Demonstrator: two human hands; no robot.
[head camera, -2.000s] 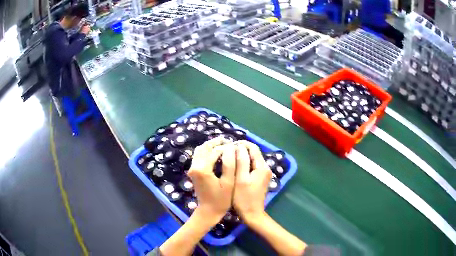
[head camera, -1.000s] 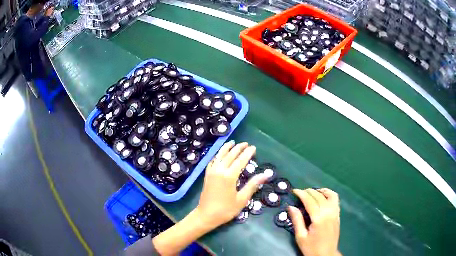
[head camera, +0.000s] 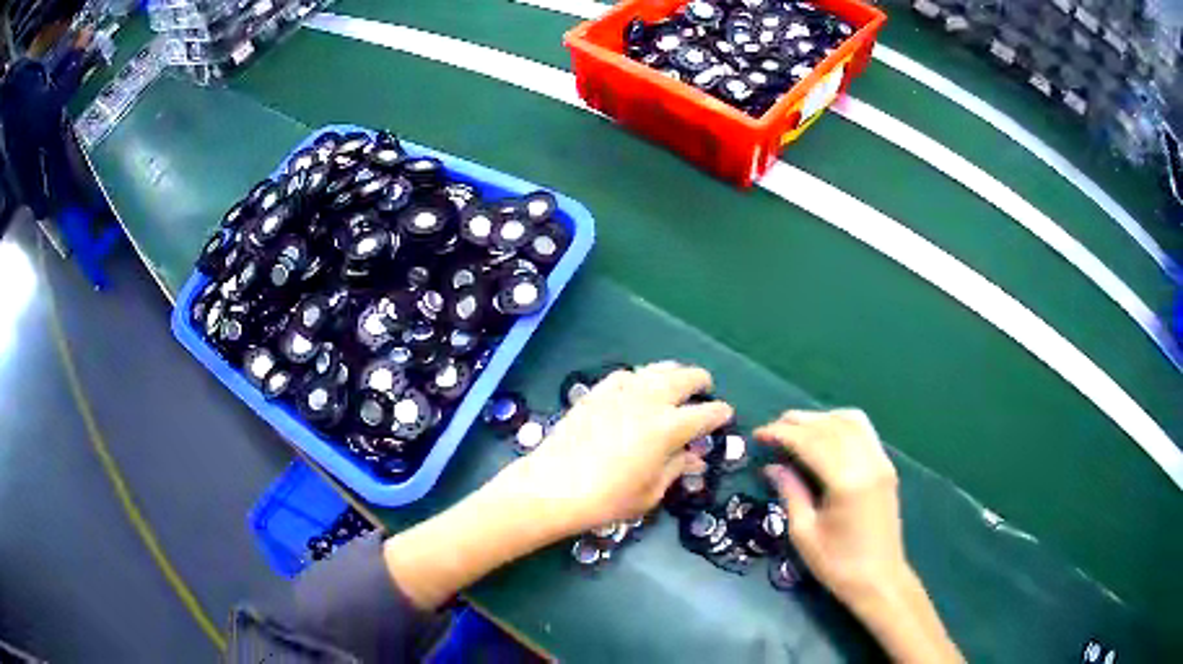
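Observation:
Black discs with silver-white centres (head camera: 741, 525) lie loose on the green bench (head camera: 545, 597) in front of me. My left hand (head camera: 636, 441) is over several of them, palm down, and hides some; whether it grips any cannot be told. My right hand (head camera: 837, 499) is at the right side of the loose discs, fingers bent and apart, with its fingertips near them. The blue parts bin (head camera: 586, 247) stands to the left, heaped with the same discs.
A red-orange bin (head camera: 668, 123) of discs with a label stands across the bench, by white stripes. A lower blue bin (head camera: 279, 519) is below the bench edge. Clear trays (head camera: 214, 33) are stacked at the back left. A person (head camera: 39, 117) is at far left.
My hands first were cupped together over the blue bin, then came down to the bench, where discs now lie. Since then my left hand has moved right over the discs. The view has shifted.

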